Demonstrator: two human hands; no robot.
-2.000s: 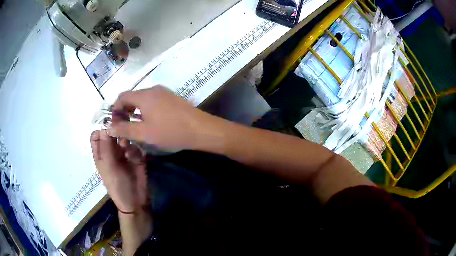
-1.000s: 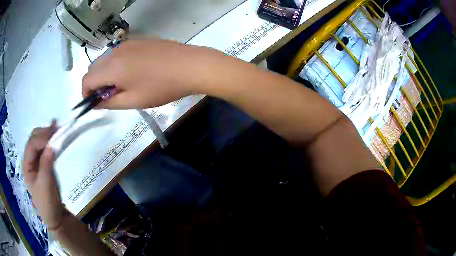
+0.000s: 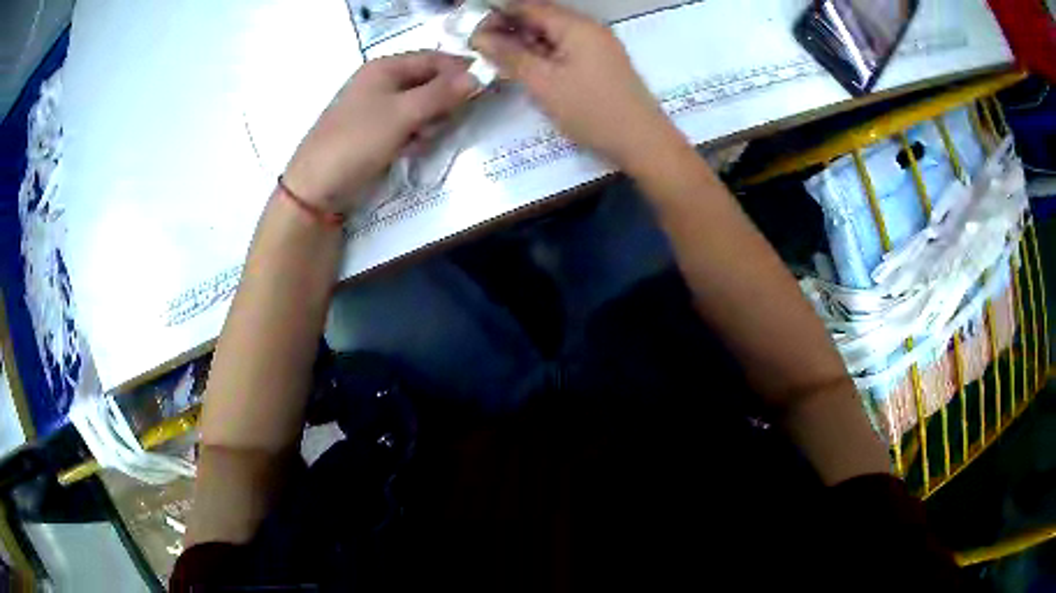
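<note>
A white fabric strip (image 3: 481,72) is held between both hands near the top edge of the view, over the machine table. My left hand (image 3: 376,127) pinches one part of it with the fingertips, and a loop of strip seems to hang below the fingers. My right hand (image 3: 567,70) is close beside it, fingers curled on the strip. A small dark shape shows in my right fingers; I cannot tell clearly whether it is the tweezers. Part of the metal machine bed (image 3: 388,17) shows behind the hands; the machine head is out of view.
The white table (image 3: 174,151) has a printed ruler along its front edge. A smartphone (image 3: 857,41) lies at the upper right. A yellow wire basket (image 3: 926,458) with white strips (image 3: 938,290) and a light blue package (image 3: 851,220) stands right. More strips (image 3: 46,243) hang at the left edge.
The view has shifted, so the machine head has left the picture. My hands, apart one second ago with the strip stretched toward my left hand, are now close together. The dark tool is less visible.
</note>
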